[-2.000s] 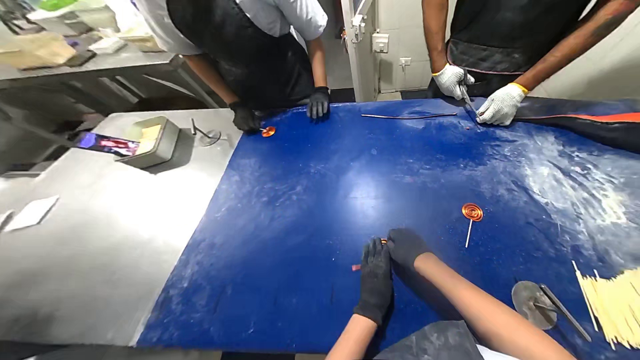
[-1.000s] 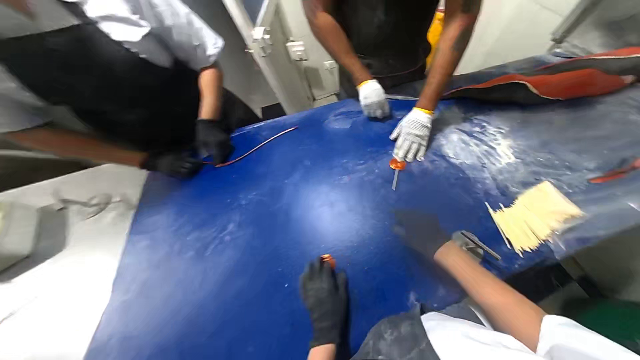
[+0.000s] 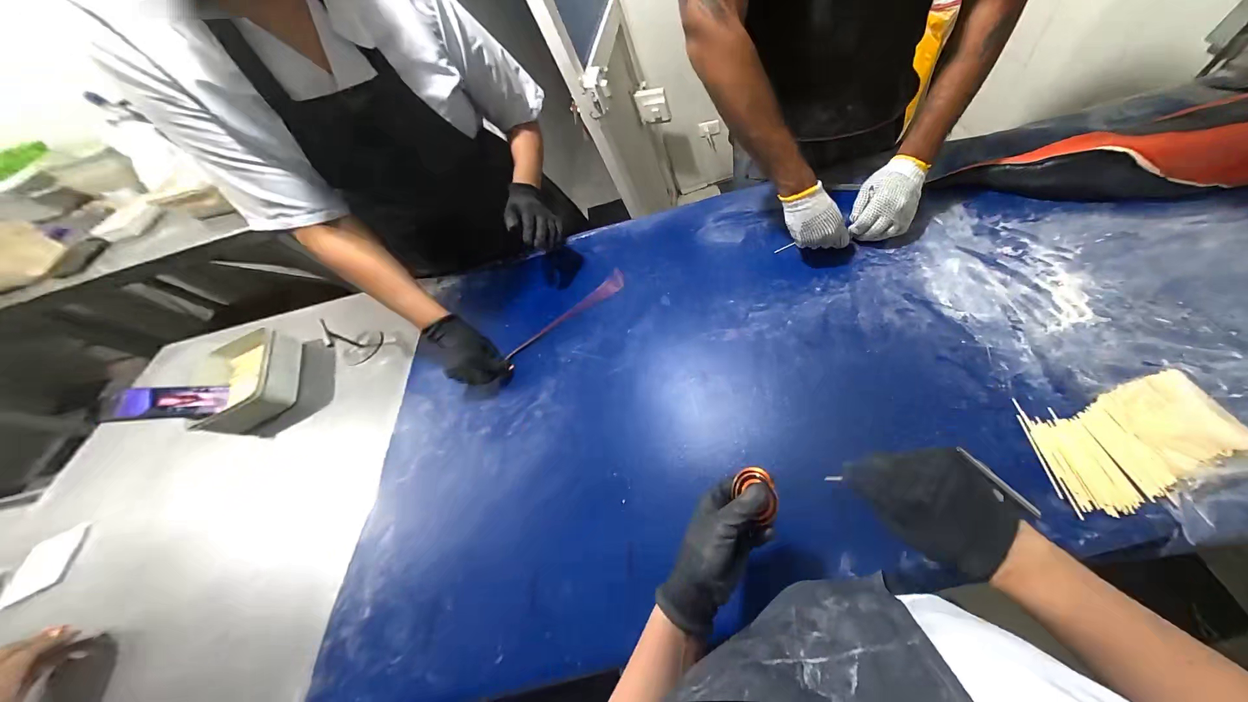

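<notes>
My left hand (image 3: 717, 551), in a black glove, pinches a red and orange coiled candy disc (image 3: 757, 495) just above the blue mat, near the front edge. To its right, my black-gloved right hand (image 3: 926, 502) is blurred, with a thin pale stick (image 3: 834, 479) showing at its fingertips. Beside that hand, partly hidden by it, a metal tool with a thin bar (image 3: 1004, 485) lies on the mat. A pile of pale wooden sticks (image 3: 1092, 463) is further right.
Across the blue mat (image 3: 585, 507), a co-worker in black gloves handles a thin red candy strand (image 3: 561, 320). Another in white gloves holds a small stick. Striped red and black candy (image 3: 1170, 156) lies back right. A metal tin (image 3: 268, 385) stands on the steel table at left.
My left hand has lifted the coiled disc from the mat. My right hand holds a stick at its fingertips. The co-worker at left has moved a hand along the red strand.
</notes>
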